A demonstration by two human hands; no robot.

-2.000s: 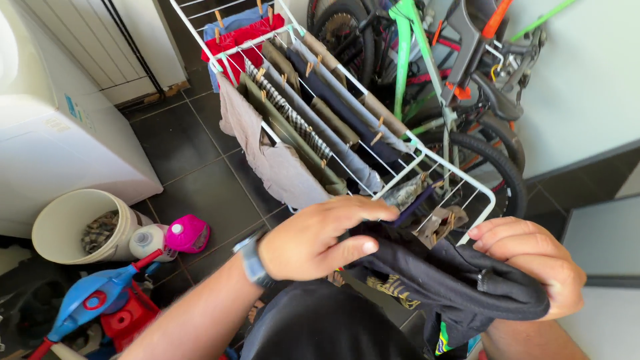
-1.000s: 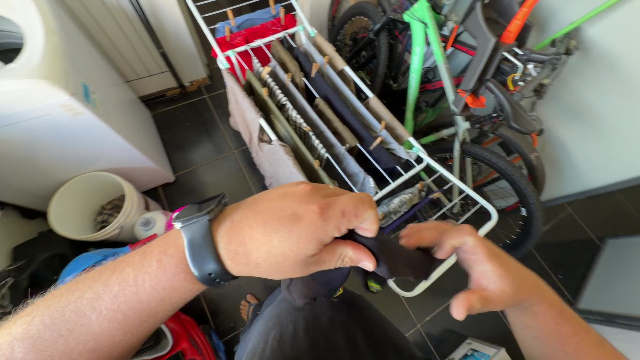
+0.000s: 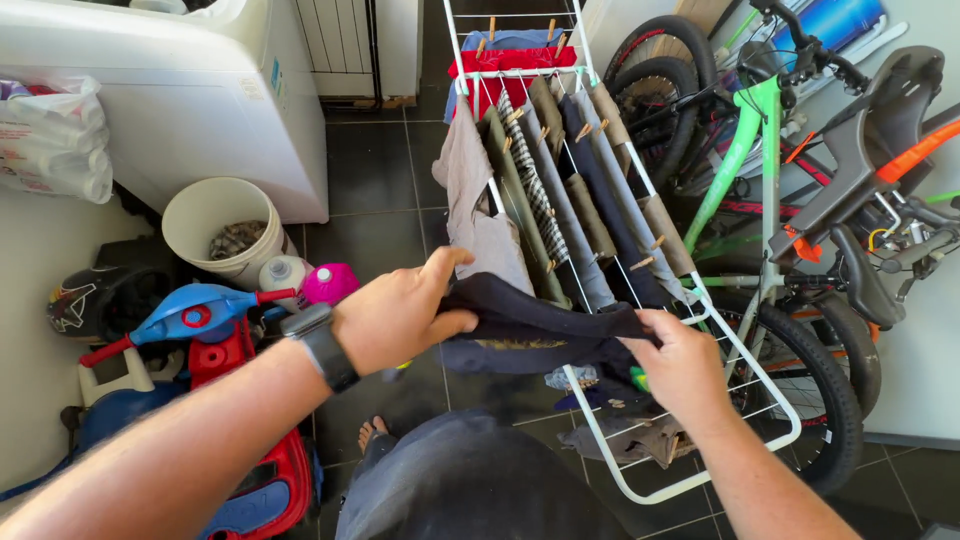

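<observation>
A black garment [image 3: 555, 322] is stretched between both hands over the near part of a white wire drying rack [image 3: 754, 367]. My left hand [image 3: 409, 311] pinches its left end, thumb below and index finger extended. My right hand [image 3: 679, 360] grips its right end between thumb and fingers. Beyond the garment, grey, olive, checked and navy clothes [image 3: 592, 172] hang over the rack's wires with wooden clothespins [image 3: 583, 133]. A red cloth [image 3: 517, 64] hangs at the far end. Small items, one of them a brown cloth [image 3: 630, 439], lie or hang low at the near end; their support is partly hidden.
Bicycles [image 3: 765, 150] with a child seat [image 3: 874, 142] stand close on the right. At left are a white washing machine [image 3: 225, 112], a white bucket [image 3: 221, 225], bottles [image 3: 330, 283], a helmet [image 3: 97, 300] and a red and blue ride-on toy [image 3: 262, 465]. A bare foot [image 3: 373, 431] shows below.
The black garment, bunched between my hands one second ago, is now spread out sideways. My hands have moved apart, and my right hand has closed on its right end. The view has shifted.
</observation>
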